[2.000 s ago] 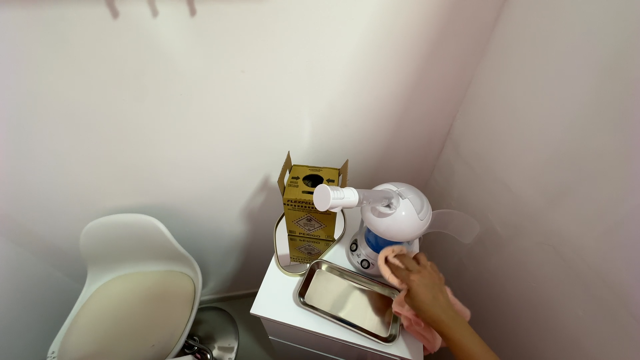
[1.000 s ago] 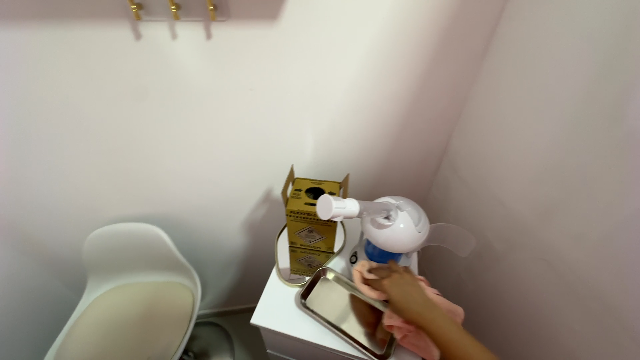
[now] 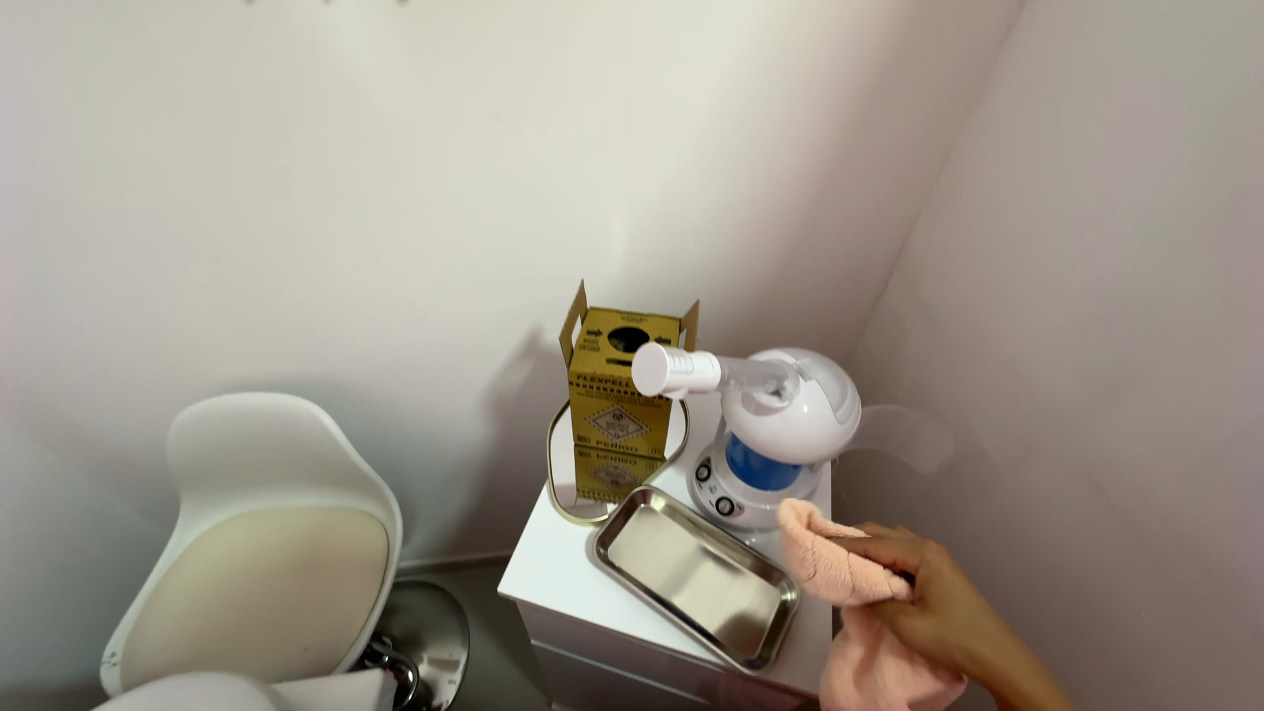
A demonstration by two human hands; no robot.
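Note:
My right hand grips a pink terry cloth, part of which hangs down past the right side of a white cabinet. Just left of the cloth, a white facial steamer with a blue section and two knobs stands on the cabinet top, its nozzle pointing left. In front of it lies a rectangular stainless steel tray, set diagonally. A yellow cardboard sharps box with raised flaps stands at the back left, reflected in a gold-rimmed mirror. My left hand is out of view.
A white shell chair with a cream seat pad stands at the left, a round chrome base beside it. Part of another white seat shows at the bottom left. Two walls meet in a corner behind the cabinet.
My right hand with the cloth was at the steamer's base one second ago; it has moved right, to the cabinet's right edge. The tray sits turned at a different angle than two seconds ago.

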